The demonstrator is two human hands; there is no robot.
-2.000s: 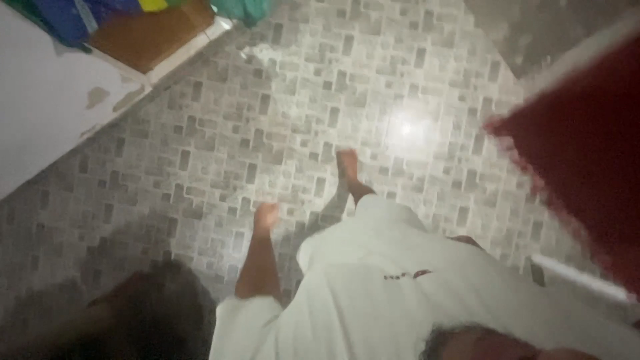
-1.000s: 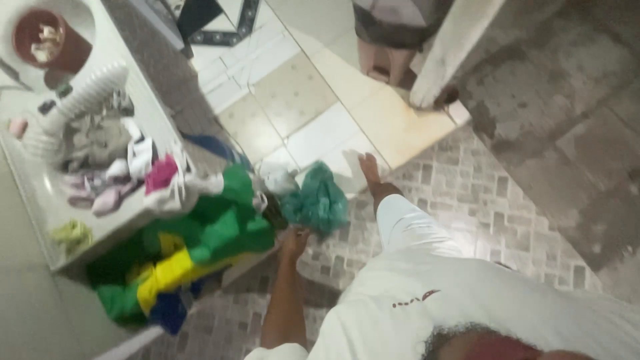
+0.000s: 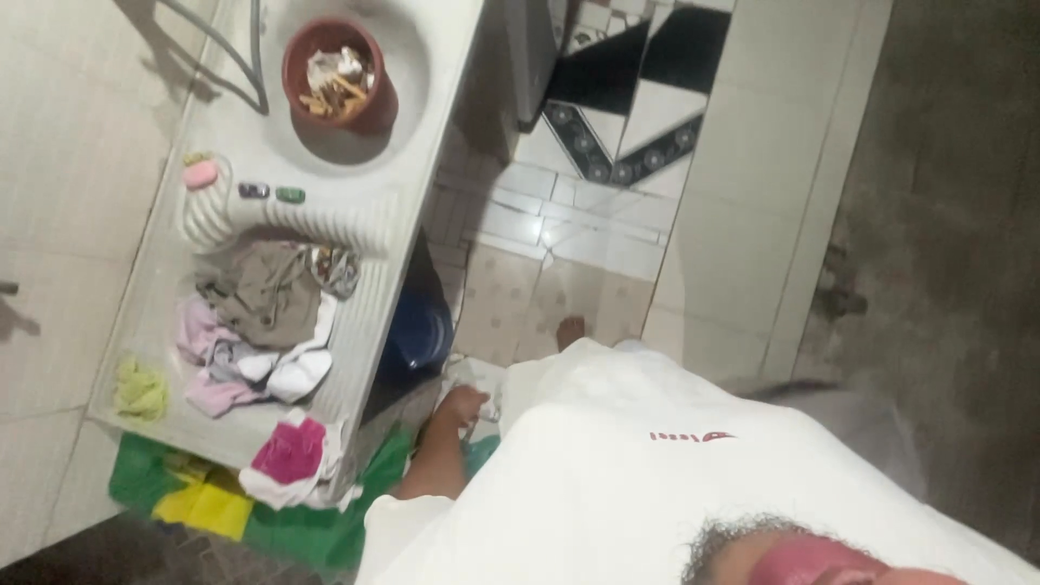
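Observation:
My left hand [image 3: 465,404] hangs at the left side of my white shirt [image 3: 617,455], its fingers curled close to a whitish, bag-like thing [image 3: 487,378]. Whether the hand grips it cannot be told. A bit of teal plastic [image 3: 481,455] shows between the forearm and the shirt. My right hand is out of view. To the left, a washing sink [image 3: 374,325] holds a crumpled grey-brown garment [image 3: 276,292] with pink and white clothes [image 3: 301,374]. A magenta and white cloth [image 3: 288,451] lies over its near corner.
A red-brown bucket [image 3: 375,89] holding clothespins stands in the sink's round basin. Near it are a ribbed white hose [image 3: 309,223], pink soap [image 3: 201,173] and a yellow-green cloth [image 3: 140,390]. A green and yellow cloth [image 3: 203,504] hangs below. Under the sink is a blue container [image 3: 418,333]. A bare foot [image 3: 570,329] is on tiles.
The view has swung toward the sink, which now shows more fully. The teal plastic, in plain sight beside my left hand one second ago, is now mostly hidden by my arm and shirt.

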